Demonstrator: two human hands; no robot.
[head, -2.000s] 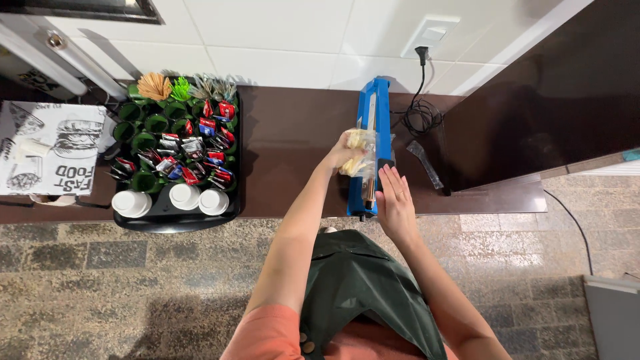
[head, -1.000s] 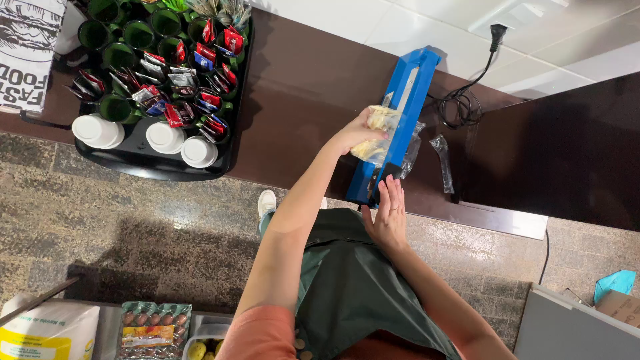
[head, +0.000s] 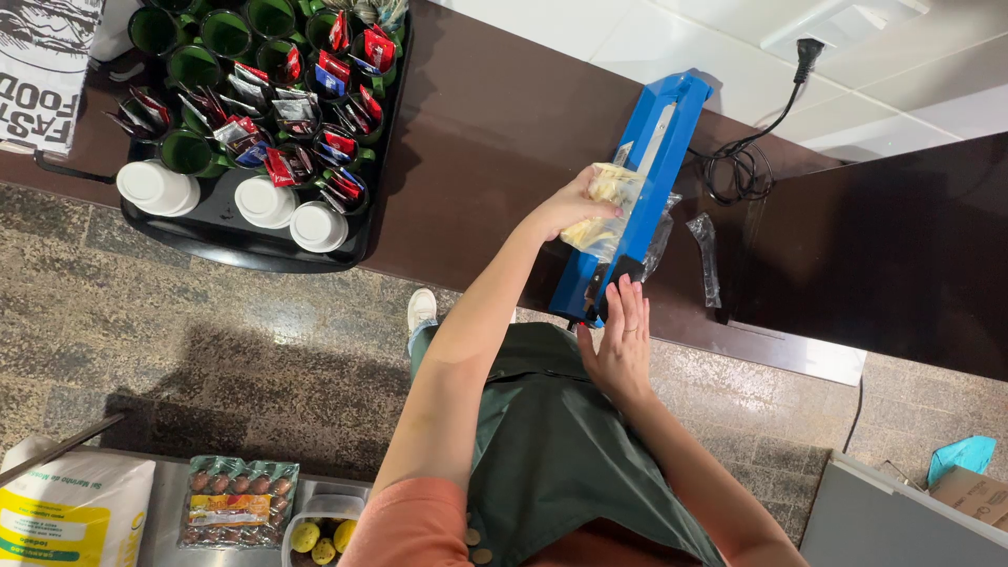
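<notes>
On the brown counter stands a blue impulse bag sealer (head: 669,150), tilted slightly in the view, with its long arm over the base. My left hand (head: 579,206) grips a clear plastic bag (head: 606,209) holding pale yellow food, and the bag lies against the sealer's left side, partly under its arm. My right hand (head: 622,339) rests with fingers extended against the black end (head: 622,279) of the sealer's arm, nearest my body. Crumpled clear plastic (head: 661,236) lies just right of the sealer.
A black tray (head: 260,236) at left holds green mugs (head: 193,67) with condiment sachets and white cups (head: 319,227). A black cord (head: 740,169) coils by the wall, near a plastic strip (head: 706,260). Behind stand a salt bag (head: 71,504), an egg pack (head: 236,504) and a fruit container (head: 319,543).
The view has shifted and turned, showing more of the surface behind me. Both hands remain at the sealer, the left still on the bag and the right at the arm's near end.
</notes>
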